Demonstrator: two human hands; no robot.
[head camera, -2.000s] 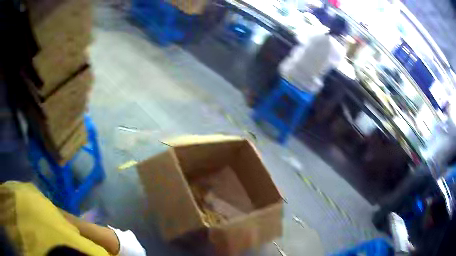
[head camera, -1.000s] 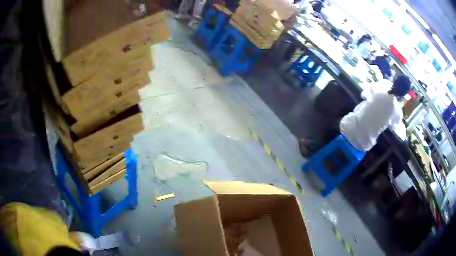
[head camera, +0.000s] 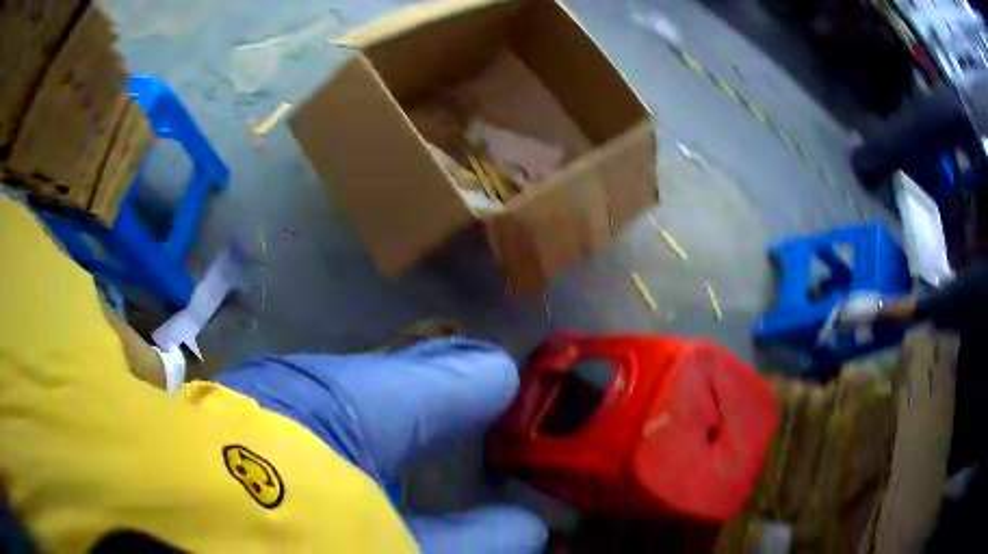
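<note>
Only the white glove cuff of my left hand (head camera: 171, 368) shows at the left, beyond my yellow sleeve. The fingers are hidden, so I cannot tell whether they hold anything. A blurred white strip or sheet (head camera: 199, 307) lies or hangs just above the cuff; contact is unclear. My right hand is out of the picture. The open scrap box (head camera: 368, 162) stands on the floor in front of me, holding tan offcuts and pale pieces.
A red stool (head camera: 704, 427) lies tipped beside my knees. A stack of boards (head camera: 65, 108) rests on a blue stool (head camera: 195, 195) at left. At right are another blue stool (head camera: 785, 287), another person's gloved hand (head camera: 858, 310) and piled cardboard (head camera: 829, 460). Offcuts lie on the floor.
The view has swung down and back from the factory floor. The scrap box sits higher in the picture, and my legs and the red stool have come into view.
</note>
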